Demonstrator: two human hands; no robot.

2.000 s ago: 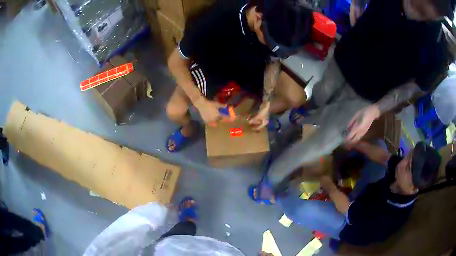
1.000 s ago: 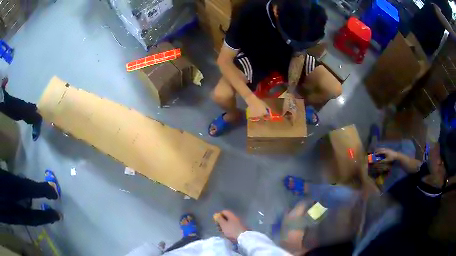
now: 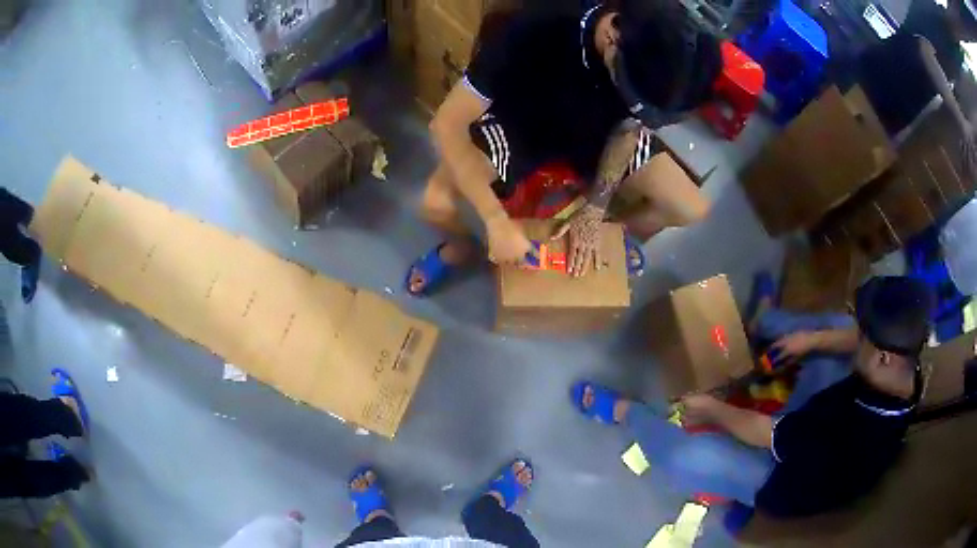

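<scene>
My left hand [image 3: 295, 518] is barely in view at the bottom edge, a small blurred bit at the end of a white sleeve; whether it holds anything cannot be told. My right hand is out of the picture. In front of me a long row of cartons [image 3: 244, 303] lies slanting on the floor, with print at its near right end. Ahead, a seated person presses an orange-red sticker [image 3: 554, 258] onto a closed carton [image 3: 562, 289] with both hands.
An orange-red label strip [image 3: 287, 122] lies on a brown box [image 3: 311, 169]. At right another seated person [image 3: 836, 428] holds a carton [image 3: 705, 326]. A wrapped pallet load [image 3: 289, 37], red stool [image 3: 737, 91], blue stool [image 3: 791, 54] and yellow paper pieces [image 3: 635, 459] surround the area.
My right hand, seen a second ago with a small yellowish thing, has left the picture. The standing person seen two seconds ago at right is gone. The seated person's hand now lies flat beside the sticker.
</scene>
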